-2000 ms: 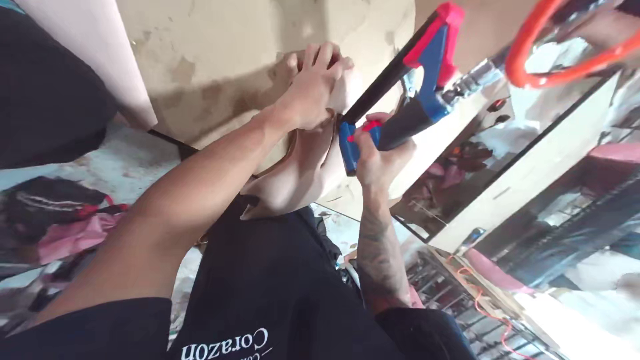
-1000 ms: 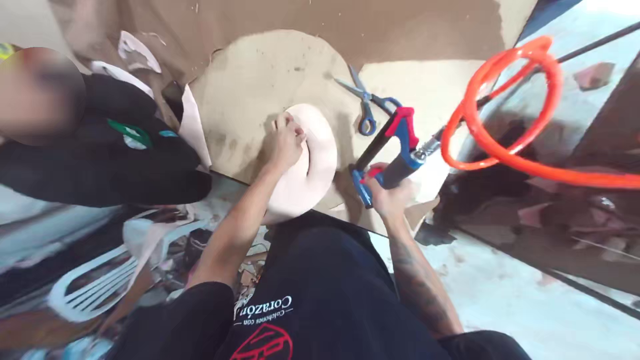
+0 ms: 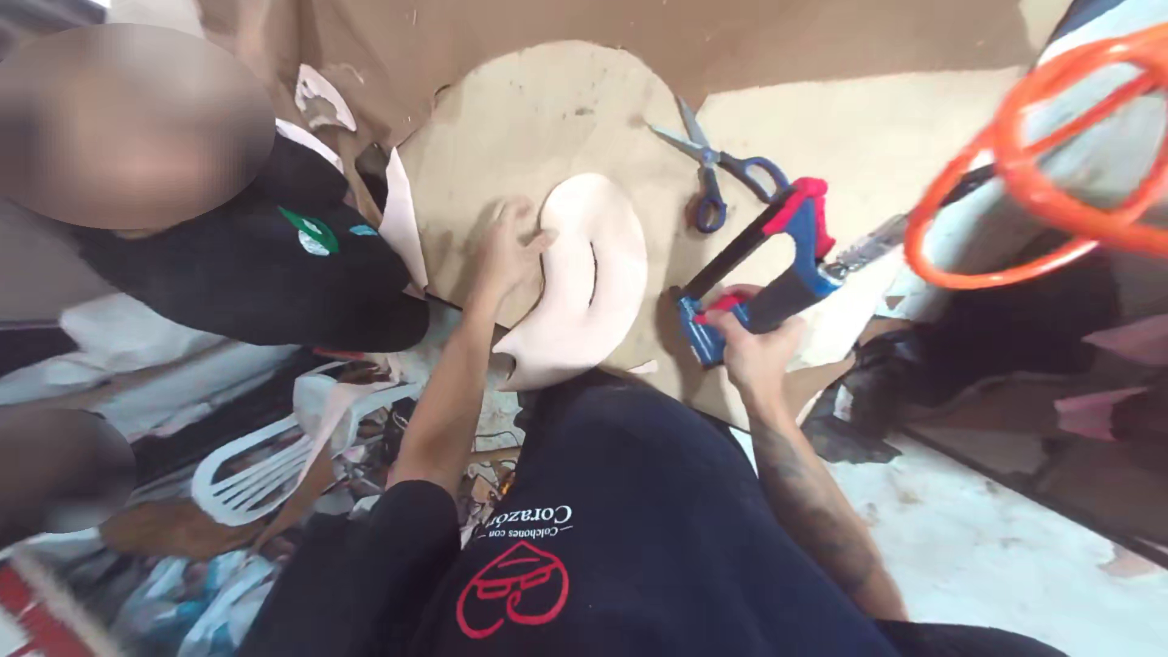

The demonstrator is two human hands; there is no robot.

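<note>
A pale pink curved foam piece (image 3: 598,274) with a long slit lies at the near edge of the wooden table (image 3: 511,119). My left hand (image 3: 511,251) rests at its left edge, fingers apart, not gripping it. My right hand (image 3: 753,342) is closed around the handle of a blue and red pneumatic stapler (image 3: 776,265), which is to the right of the foam. An air fitting joins the stapler to an orange coiled hose. Scissors (image 3: 712,169) with dark blue handles lie with blades spread beyond the foam, just left of the stapler's top.
Another person in a dark shirt (image 3: 274,265) is close at the left. The orange hose (image 3: 1013,164) loops at the upper right. A white plastic chair (image 3: 246,474) stands at the lower left among scraps. Foam offcuts (image 3: 324,96) lie at the upper left.
Two seconds ago the foam was bent up under my left hand; now it lies flat. My left hand has moved from on top of it to its left edge. The view has shifted strongly.
</note>
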